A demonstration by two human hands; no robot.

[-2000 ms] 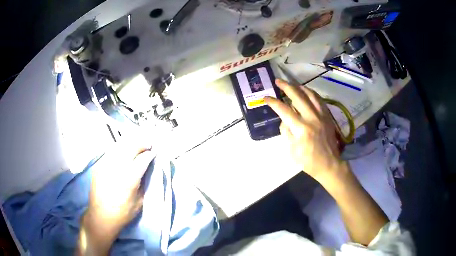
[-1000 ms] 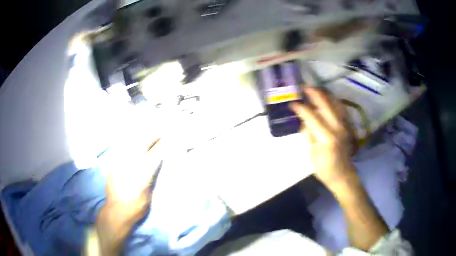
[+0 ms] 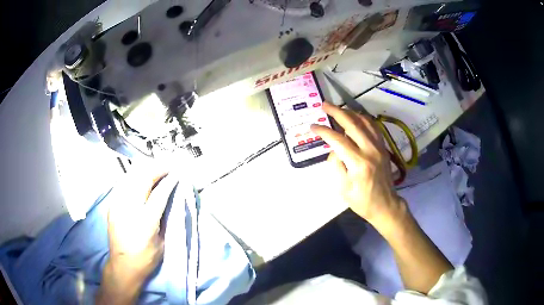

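My left hand holds the light blue garment left of and below the needle area; lamp glare washes out its fingers. The garment spreads over the tabletop and its front edge, with a narrow folded strip running down it. My right hand is over the smartphone, fingers apart, with fingertips at the lit screen. Scissors with a yellow loop and a red loop show beside and partly behind this hand; their blades are hidden.
The off-white sewing machine arm spans the top. Pens and a printed ruler scale lie at the right end. Pale lilac-white cloth is below the table's right side. A dark seam crosses the white tabletop.
The phone screen has changed from a dark page with a yellow bar to a light page with pink and red marks. The view shifted and came back; both hands keep nearly the same places.
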